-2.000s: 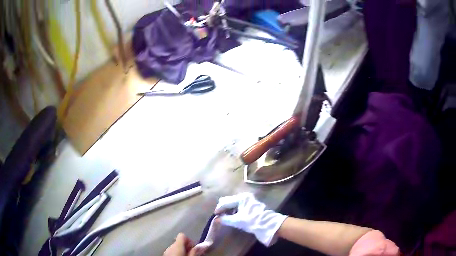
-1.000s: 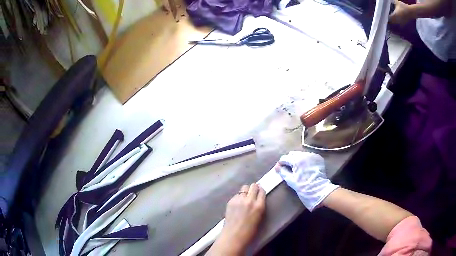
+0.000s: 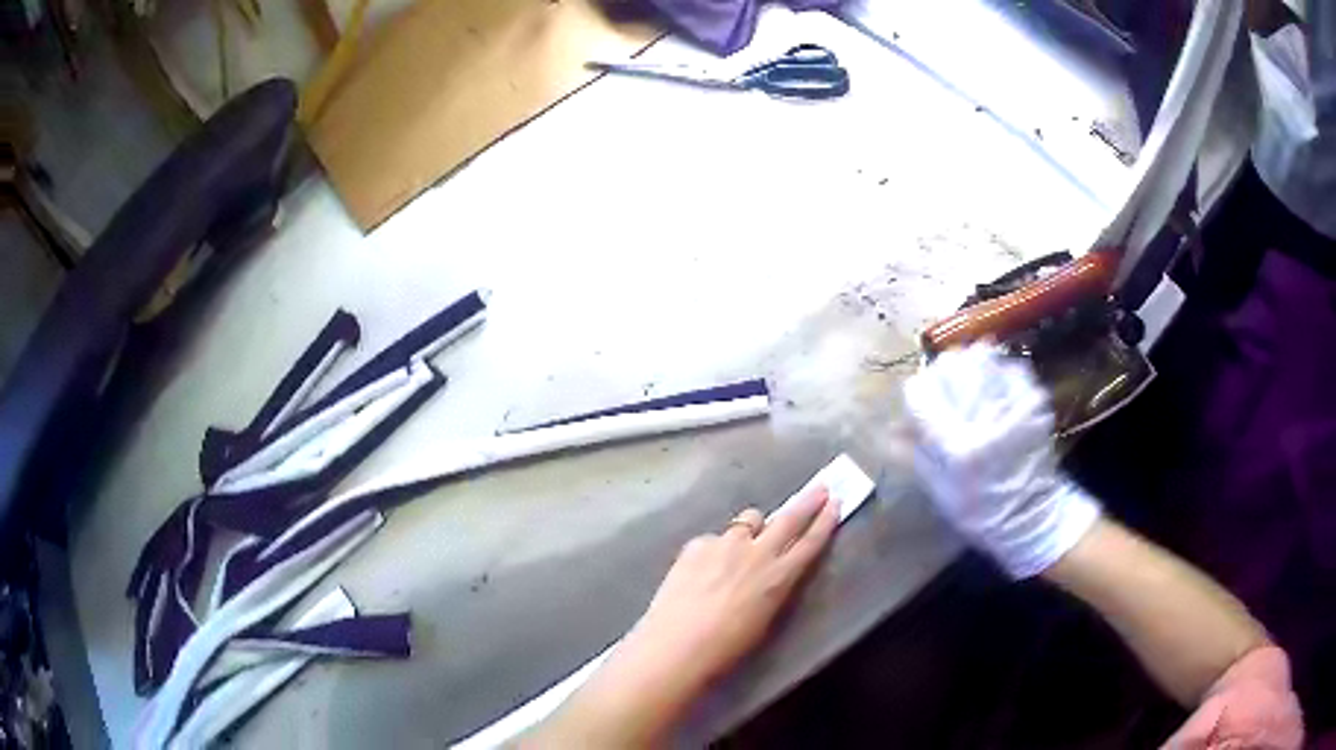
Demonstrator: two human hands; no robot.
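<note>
A narrow white strip (image 3: 845, 491) lies along the table's near edge. My bare left hand (image 3: 747, 572), with a ring, presses its fingers flat on the strip near its end and covers part of it. My right hand (image 3: 989, 440), in a white glove, is blurred in front of the steam iron (image 3: 1092, 374), at the near end of its orange-brown handle; whether it touches the handle cannot be told. Another strip (image 3: 645, 421), white with a purple edge, runs left into a tangled pile of purple and white strips (image 3: 315, 454).
Shears (image 3: 799, 73) and a tan cardboard sheet (image 3: 440, 110) lie at the far side, with purple cloth (image 3: 711, 18) behind. A pale hose (image 3: 1187, 117) rises from the iron. A dark padded board (image 3: 147, 249) stands left. Dark purple cloth (image 3: 1260, 440) is at right.
My right hand has let go of the strip's end and moved up and right to the iron. My left hand has moved along the strip towards its end. The view has shifted.
</note>
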